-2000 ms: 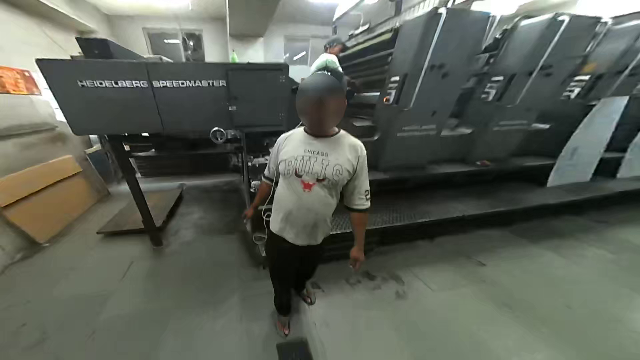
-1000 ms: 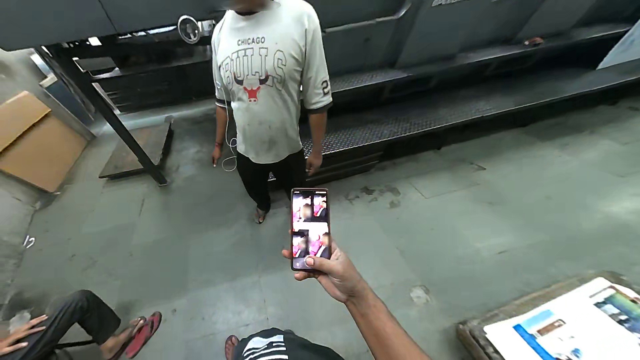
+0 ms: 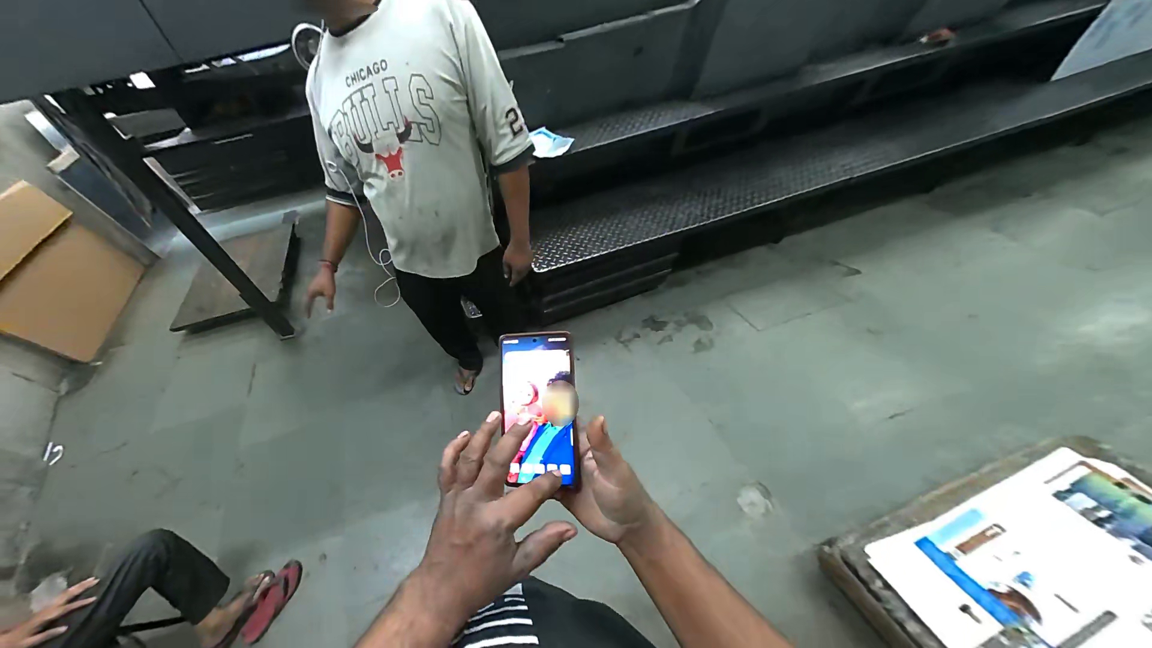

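Note:
A smartphone (image 3: 538,409) with a lit screen is upright in front of me in the lower middle of the head view. My right hand (image 3: 612,486) holds it from the right side and below, with the thumb raised beside its right edge. My left hand (image 3: 495,504) is over the lower part of the screen, fingers spread, with one fingertip at the icons along the bottom. Whether that fingertip touches the glass I cannot tell.
A person in a printed shirt (image 3: 414,144) stands ahead by a treadplate step (image 3: 684,202) of a large press. A seated person's leg (image 3: 162,571) is lower left, cardboard (image 3: 76,288) far left, a wooden platform (image 3: 238,274) beyond. Printed sheets (image 3: 1017,558) lie on a low stand at lower right.
One second ago only my right hand was in view, holding the phone; my left hand has come in over it. The screen has changed from several pictures to one picture with icons.

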